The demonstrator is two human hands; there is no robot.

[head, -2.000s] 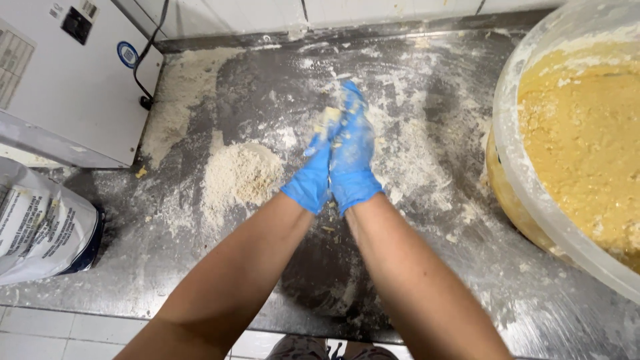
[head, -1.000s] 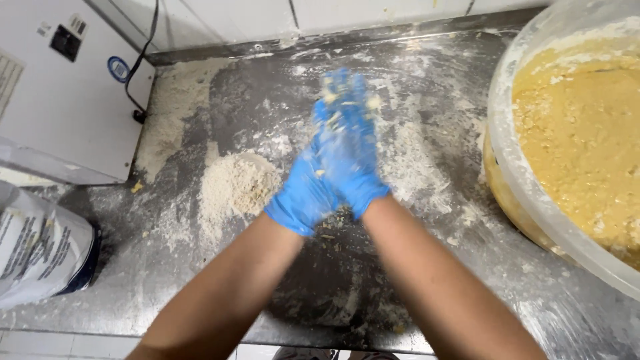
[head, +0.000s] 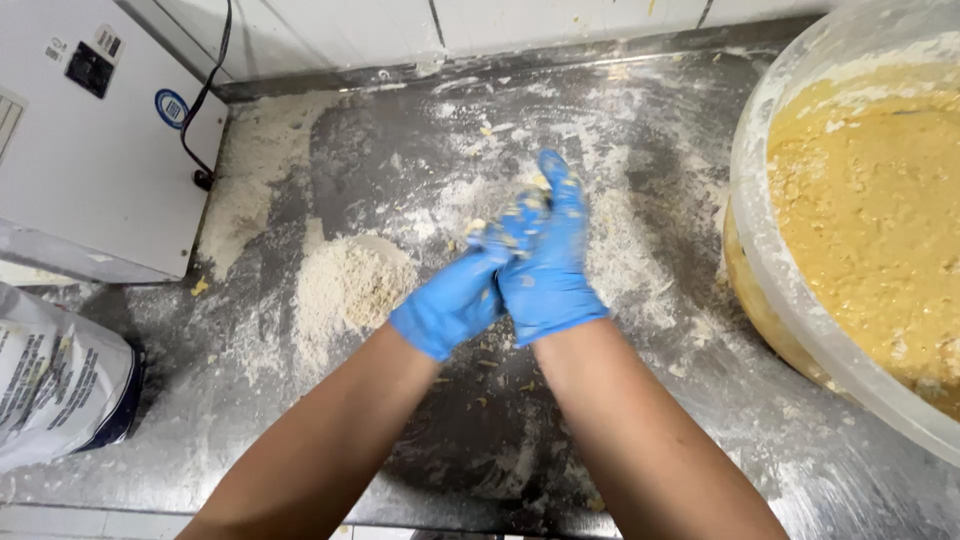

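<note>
My left hand (head: 469,285), in a blue glove, presses against my right hand (head: 555,262), also gloved in blue, over the middle of the floured metal worktop (head: 375,157). Bits of yellow dough stick to the fingers of both gloves, which are slightly blurred. The left fingers are bent against the right palm, and the right thumb or a finger points up; whether anything lies between the palms is hidden. Left of the hands is a heap of flour (head: 356,281). Dough crumbs (head: 487,364) lie on the metal below the wrists.
A large translucent plastic tub (head: 757,217) of wet yellow dough (head: 885,217) stands at the right. At the left are a white metal appliance (head: 97,165) with a black cable (head: 206,90) and a printed white bag (head: 60,375). A tiled wall (head: 360,30) runs along the back.
The hands were laid flat together with fingers pointing away a second ago; now the left fingers are bent across the right hand. They stay together over the same part of the worktop.
</note>
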